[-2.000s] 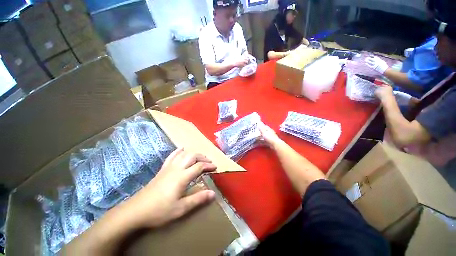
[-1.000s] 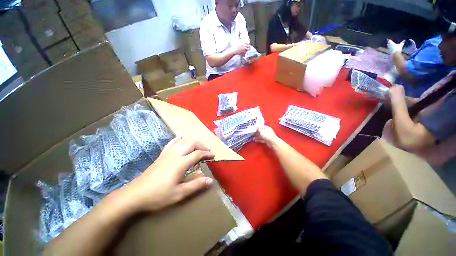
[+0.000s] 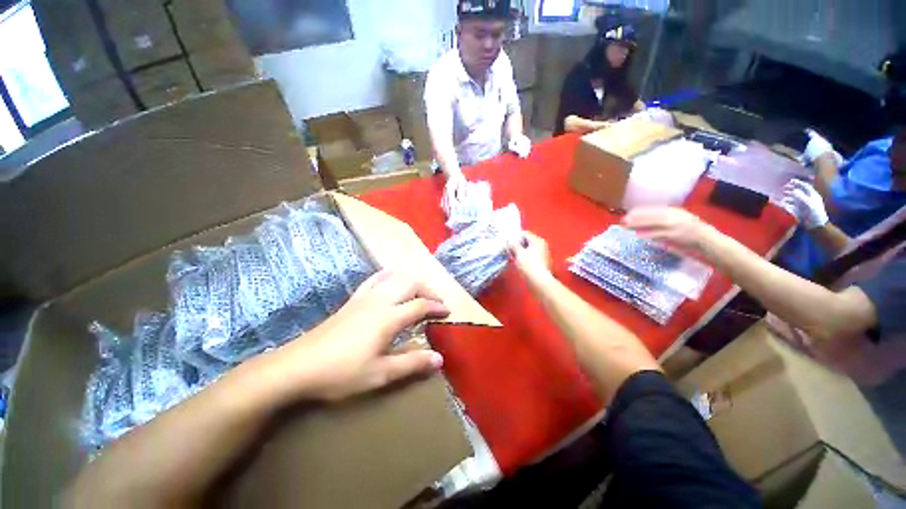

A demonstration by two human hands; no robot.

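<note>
My bare left hand (image 3: 373,338) rests on the near wall and flap of the large open carton (image 3: 199,109), thumb and fingers apart, holding no item. The carton holds rows of upright bubble-bagged units (image 3: 268,283). My bare right hand (image 3: 531,260) grips the right end of a stack of bubble-bagged units (image 3: 479,251) on the red table (image 3: 517,368). The stack's units look slightly lifted and fanned; my fingertips are partly hidden. Another stack of bubble-bagged units (image 3: 641,270) lies further right.
A coworker's gloved hand touches a small bagged stack (image 3: 467,202) beyond mine. Another person's hand (image 3: 661,227) is over the right stack. A small carton (image 3: 621,159) stands at the far side, with a black flat item (image 3: 740,199) to its right. A side carton (image 3: 755,398) stands at the right edge.
My right hand has bunched the stack it grips. The white-shirted coworker has reached to the small stack. Another person's hand has moved onto the right stack, which has spread. The view has shifted slightly.
</note>
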